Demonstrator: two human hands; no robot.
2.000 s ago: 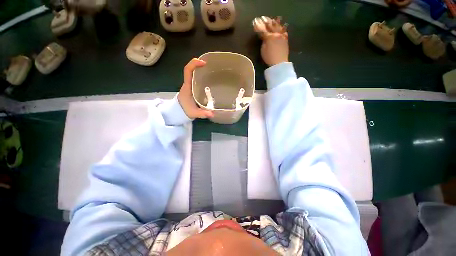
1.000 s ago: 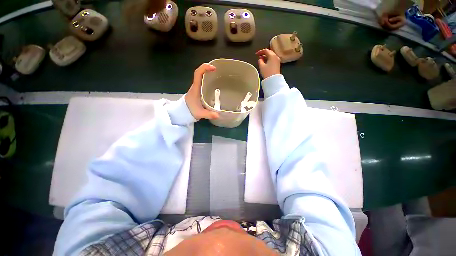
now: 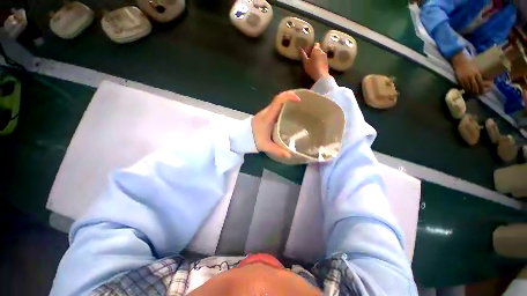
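The cream cup-shaped housing (image 3: 316,118) stands open-topped and tilted, with white posts low inside it. My left hand (image 3: 273,127) is shut on its left wall, thumb and fingers around the rim. My right hand (image 3: 316,63) is beyond the housing over the belt. Its fingertips are between two cover units with faces, the left one (image 3: 294,36) and the right one (image 3: 341,51), at their near edges. Whether the fingers grip either cover cannot be told. Another cover (image 3: 379,91) lies underside up to the right of them.
More covers lie on the dark green belt (image 3: 219,75), at upper left and far right. White pads (image 3: 144,133) lie under my forearms, with a pale strip (image 3: 271,202) between them. Another person's blue sleeve and hand (image 3: 468,72) are at upper right. A pale rail (image 3: 173,98) edges the belt.
The view has turned and shifted. My right hand has moved from beside the underside-up cover to between two face-up covers. My left hand still holds the housing, which appears further right and more tilted.
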